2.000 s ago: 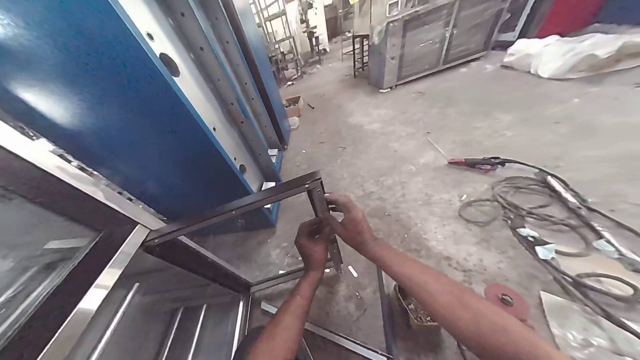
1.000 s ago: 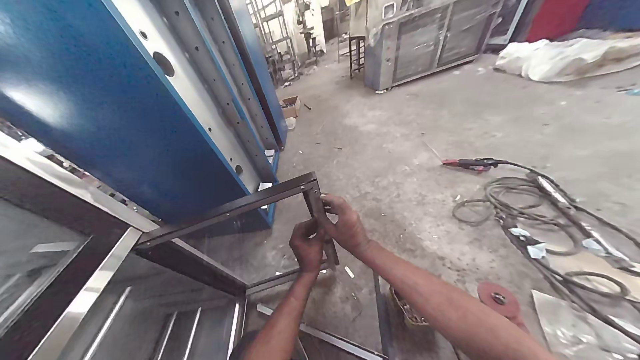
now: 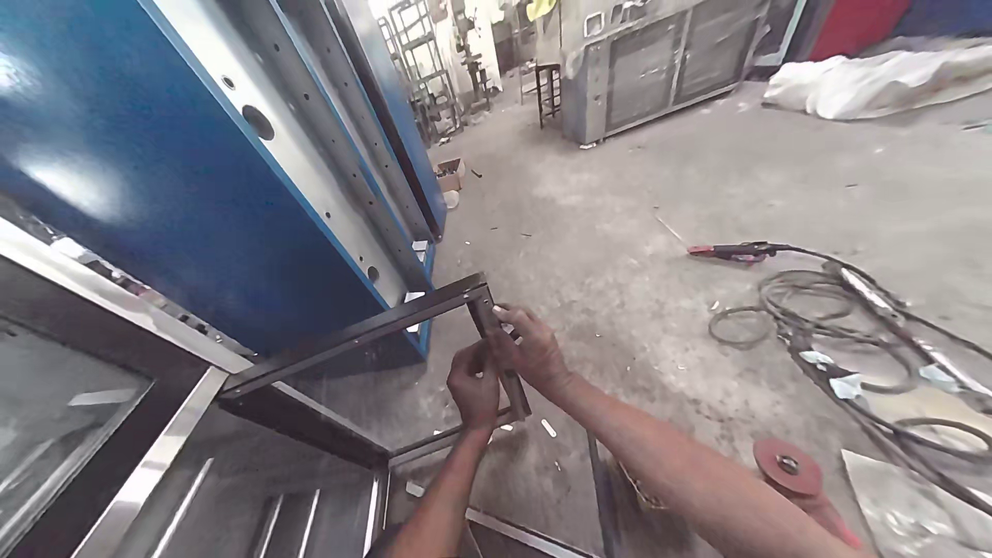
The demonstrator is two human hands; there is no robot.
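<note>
A dark metal frame (image 3: 364,329) juts out from a metal cabinet with bright trim (image 3: 167,457) at the lower left. Its short end bar (image 3: 518,395) lies between my hands. My left hand (image 3: 474,384) is at the bar's near side, with thumb and fingers pinched close together against it. From the other side my right hand (image 3: 535,349) grips the same bar just below the frame's upper corner, its fingers curled around it. Whether a small part is between my fingers cannot be seen.
Blue metal panels (image 3: 155,178) stand at the left. On the concrete floor at right lie an electrode holder (image 3: 736,252), coiled cables (image 3: 821,310) and a grinder with a reddish disc (image 3: 787,465). A grey metal cabinet (image 3: 643,77) and white sheeting (image 3: 876,81) are farther back.
</note>
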